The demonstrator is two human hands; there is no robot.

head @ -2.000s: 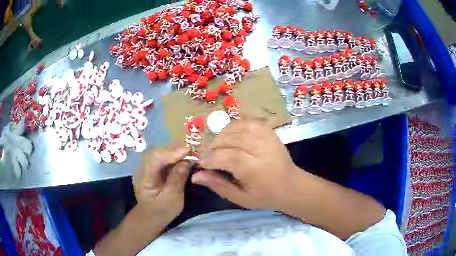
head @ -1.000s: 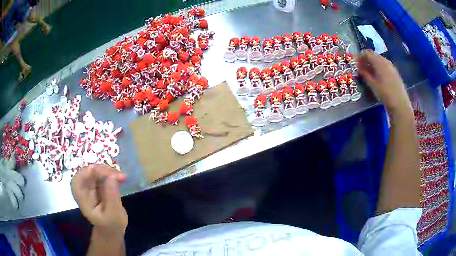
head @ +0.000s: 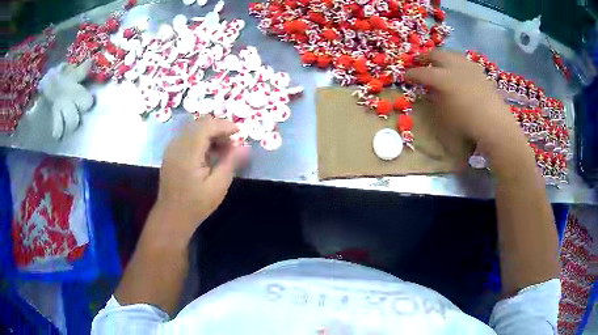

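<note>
My left hand (head: 197, 163) is at the near edge of the loose pile of white bases with red bits (head: 229, 82). Its thumb and fingertips are close together near a base; whether they hold it is unclear. My right hand (head: 459, 98) reaches over the cardboard mat (head: 347, 141) to the near right side of the heap of red-topped figure bodies (head: 367, 33). Its fingertips are at the heap, and I cannot tell whether they grip a body. A white round dish (head: 387, 144) lies on the mat, beside a few loose bodies.
Rows of assembled figures (head: 547, 131) stand at the right, partly behind my right hand. A white glove (head: 65, 98) lies at the left beside small red parts (head: 98, 49). A lined bin with red parts (head: 52, 219) is below the table at left. A dark slab is at the far right.
The view has swung left. My right hand has moved from the right end of the figure rows to the body heap. My left hand has moved to the edge of the base pile.
</note>
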